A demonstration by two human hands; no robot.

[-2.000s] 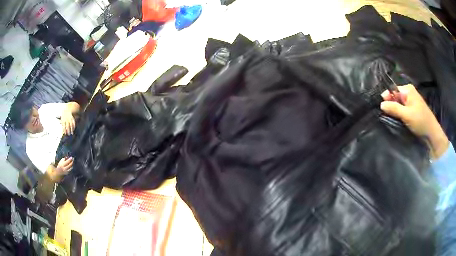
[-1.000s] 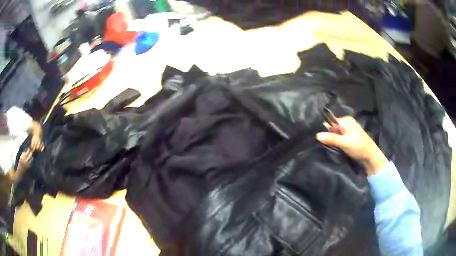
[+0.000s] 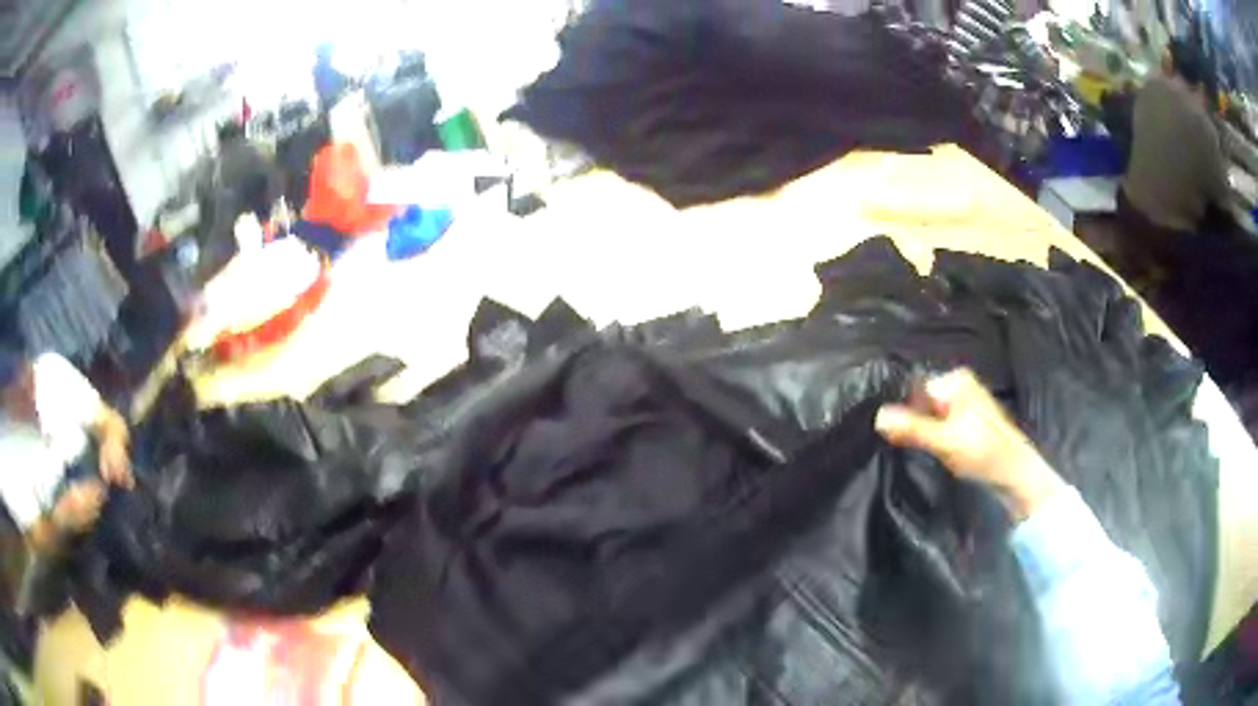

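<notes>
A large black jacket (image 3: 828, 607), shiny outside with matt dark lining (image 3: 593, 483) showing, lies spread in front of me. My right hand (image 3: 952, 428), in a light blue sleeve, is closed on the jacket's edge at right of centre and lifts it slightly into a fold. A small dark tool seen in that hand earlier cannot be made out clearly now. My left hand is not in view.
More black garments lie at left (image 3: 248, 483) and right (image 3: 1104, 400) on the pale table (image 3: 897, 193). A dark heap (image 3: 745, 83) is at the back. A person in white (image 3: 55, 428) is at left; another (image 3: 1173, 138) stands far right. A red and white packet (image 3: 276, 662) lies front left.
The view has swung right and up, showing more of the room. My right hand now holds the jacket edge raised in a fold, and the tool tip no longer shows clearly.
</notes>
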